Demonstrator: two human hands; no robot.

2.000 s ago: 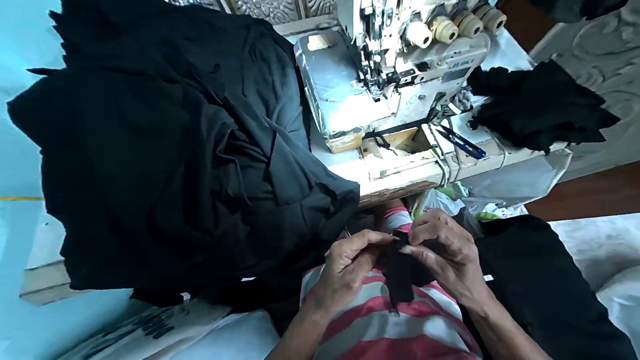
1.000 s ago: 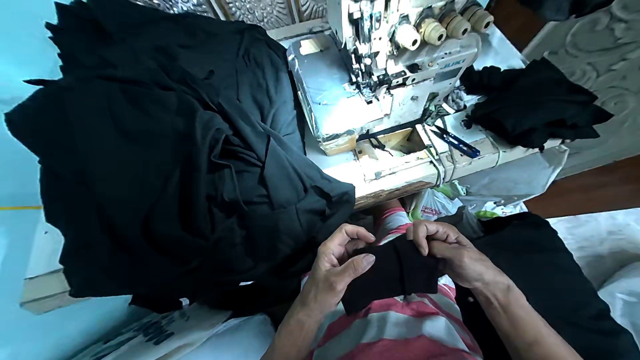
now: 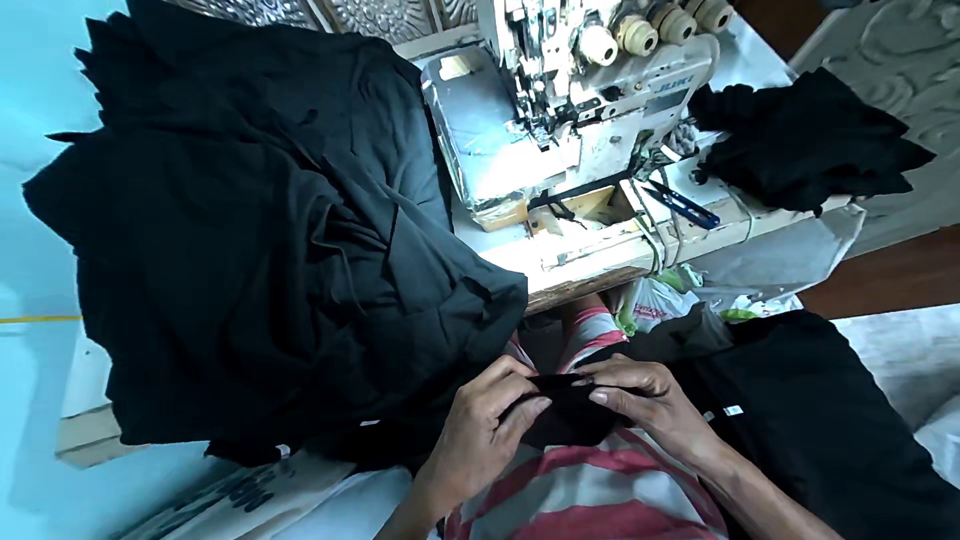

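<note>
A small black fabric piece [image 3: 571,420] hangs between my two hands, above my lap in red and white striped cloth. My left hand [image 3: 491,424] pinches its left end between thumb and fingers. At its upper right edge, my right hand [image 3: 641,397] grips the cloth with thumb and fingertips. Just beyond the hands, at the table edge, lies a large heap of black fabric [image 3: 262,225]. A Juki overlock sewing machine [image 3: 622,112] stands past them, its cloth plate [image 3: 487,127] brightly lit.
Blue-handled thread snips [image 3: 686,206] lie on the table [image 3: 592,281] right of an open compartment [image 3: 592,210]. Another black fabric pile [image 3: 810,142] sits at the table's right. More black cloth [image 3: 817,420] lies at lower right, near plastic bags [image 3: 660,304]. A white sack [image 3: 247,495] is at lower left.
The black piece hung narrow from both hands, was then spread broad, and is now folded with its upper edge pinched. My left hand has moved its grip along the cloth.
</note>
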